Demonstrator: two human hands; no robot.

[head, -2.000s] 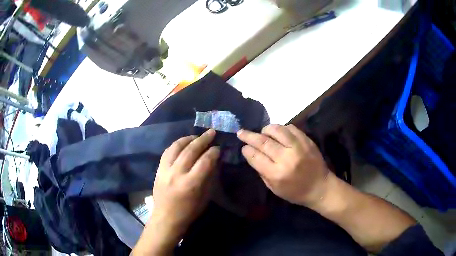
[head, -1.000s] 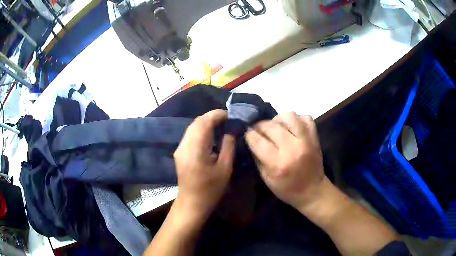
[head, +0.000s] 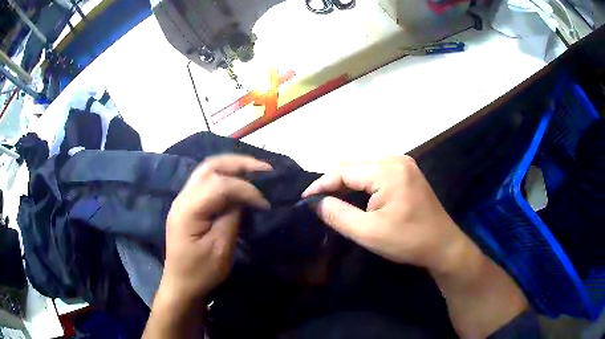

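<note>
The dark garment point(head: 119, 192) lies from the left of the table across to the lap, with a long tube part running towards my hands. My left hand point(head: 215, 208) is slightly blurred over the dark cloth, its fingers apart and curved, holding nothing that shows. My right hand point(head: 385, 215) pinches a dark cloth edge point(head: 312, 200) between thumb and index finger. A grey panel point(head: 136, 268) shows under the garment at the left. The pale grey patch is not visible.
The sewing machine head point(head: 205, 30) with its needle area point(head: 233, 71) stands behind the cloth. Red-orange tape point(head: 265, 96) is on the machine bed. Black scissor handles point(head: 330, 5) and a small blue tool point(head: 443, 48) lie further back. A blue plastic basket point(head: 524, 218) is at the right.
The pale grey patch between my fingers has gone from sight. My left hand has moved left and opened away from the cloth edge. My right hand now pinches the dark edge.
</note>
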